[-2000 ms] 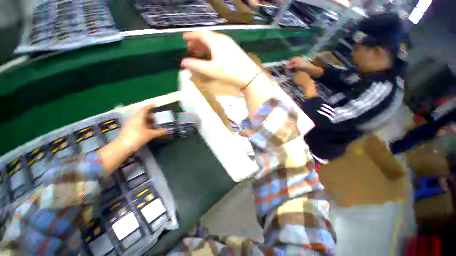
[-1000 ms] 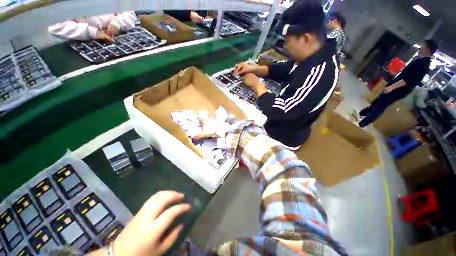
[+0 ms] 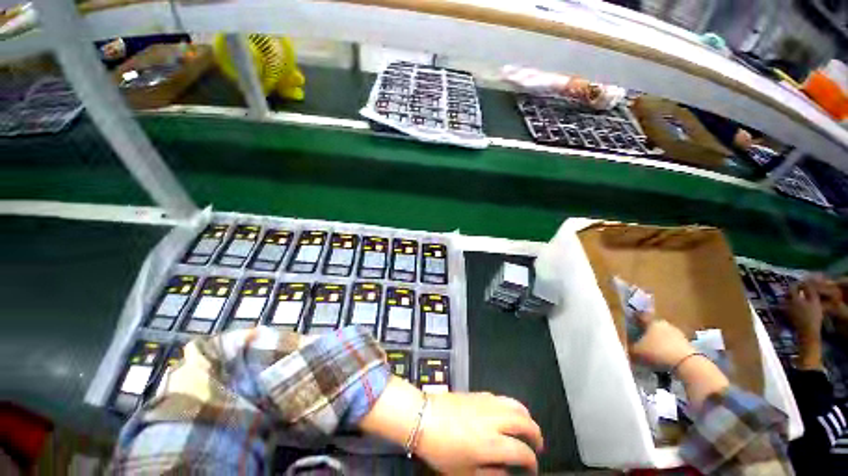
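Loose grey-white flat pieces (image 3: 662,404) lie in the brown cardboard parts box (image 3: 693,270), inside a white outer box (image 3: 595,390). My right hand (image 3: 665,344) is in this box, its fingertips at some pieces; whether it grips one is unclear. My left hand (image 3: 479,432) is palm down over the dark green worktop (image 3: 507,363), between tray and box, fingers loosely bent; no piece shows in it. Two small stacks of pads (image 3: 510,284) stand beside the white box. The blister tray (image 3: 456,325) holds rows of black units (image 3: 326,305); my left sleeve hides its lower part.
A green conveyor belt (image 3: 372,183) runs behind the tray and box. Beyond it are filled trays (image 3: 430,100), another open carton (image 3: 674,130), a yellow object (image 3: 265,65) and a person's hands. A metal post (image 3: 125,121) and shelf cross the view. Another worker's hands show at the right edge.
The view has swung left, showing more of the tray. My left hand has come from the stacks to the worktop's near side. My right hand, raised two seconds ago, is now in the box.
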